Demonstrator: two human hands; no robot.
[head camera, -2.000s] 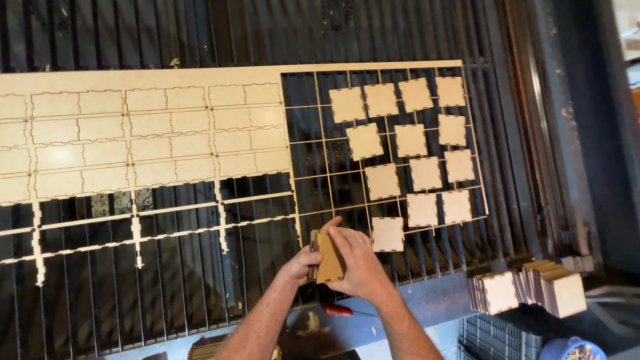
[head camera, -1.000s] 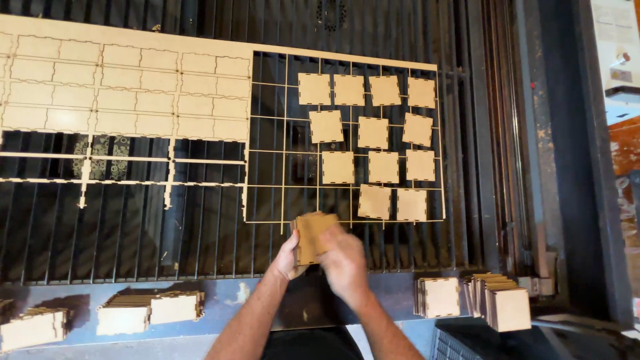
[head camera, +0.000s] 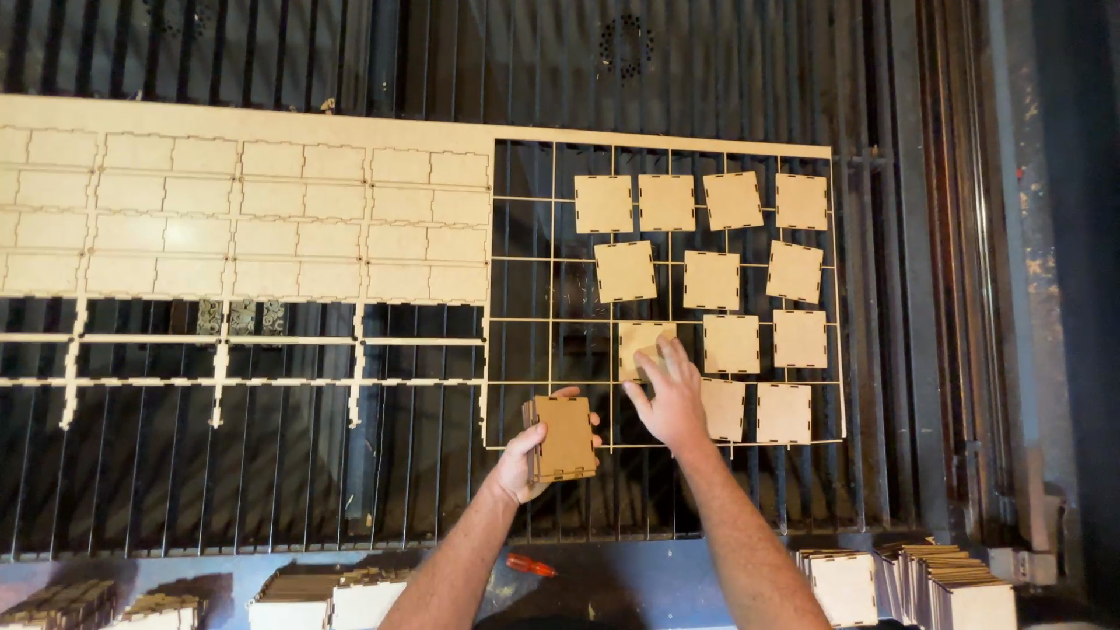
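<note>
My left hand (head camera: 525, 455) grips a stack of laser-cut wooden squares (head camera: 564, 437) below the cut sheet's lower edge. To its right, my right hand (head camera: 669, 389) reaches over a loose slotted square (head camera: 637, 337), fingers spread and fingertips at its face; whether they press on it cannot be told. Several more loose squares (head camera: 711, 280) lie on the thin leftover lattice at the sheet's right part. The left part of the wooden sheet (head camera: 262, 131) holds rows of interlocking cut panels (head camera: 420, 227), with bare strips under them.
Dark metal slats (head camera: 289, 472) support the sheet. Along the near ledge (head camera: 647, 569) stand stacks of cut pieces at left (head camera: 297, 604) and right (head camera: 954, 586), with a red-handled tool (head camera: 531, 564) between them. A dark rail (head camera: 936, 262) runs down the right side.
My right hand has left the stack and moved up and right to a loose square. My left hand still holds the stack. The square lowest on the left two seconds ago no longer lies there.
</note>
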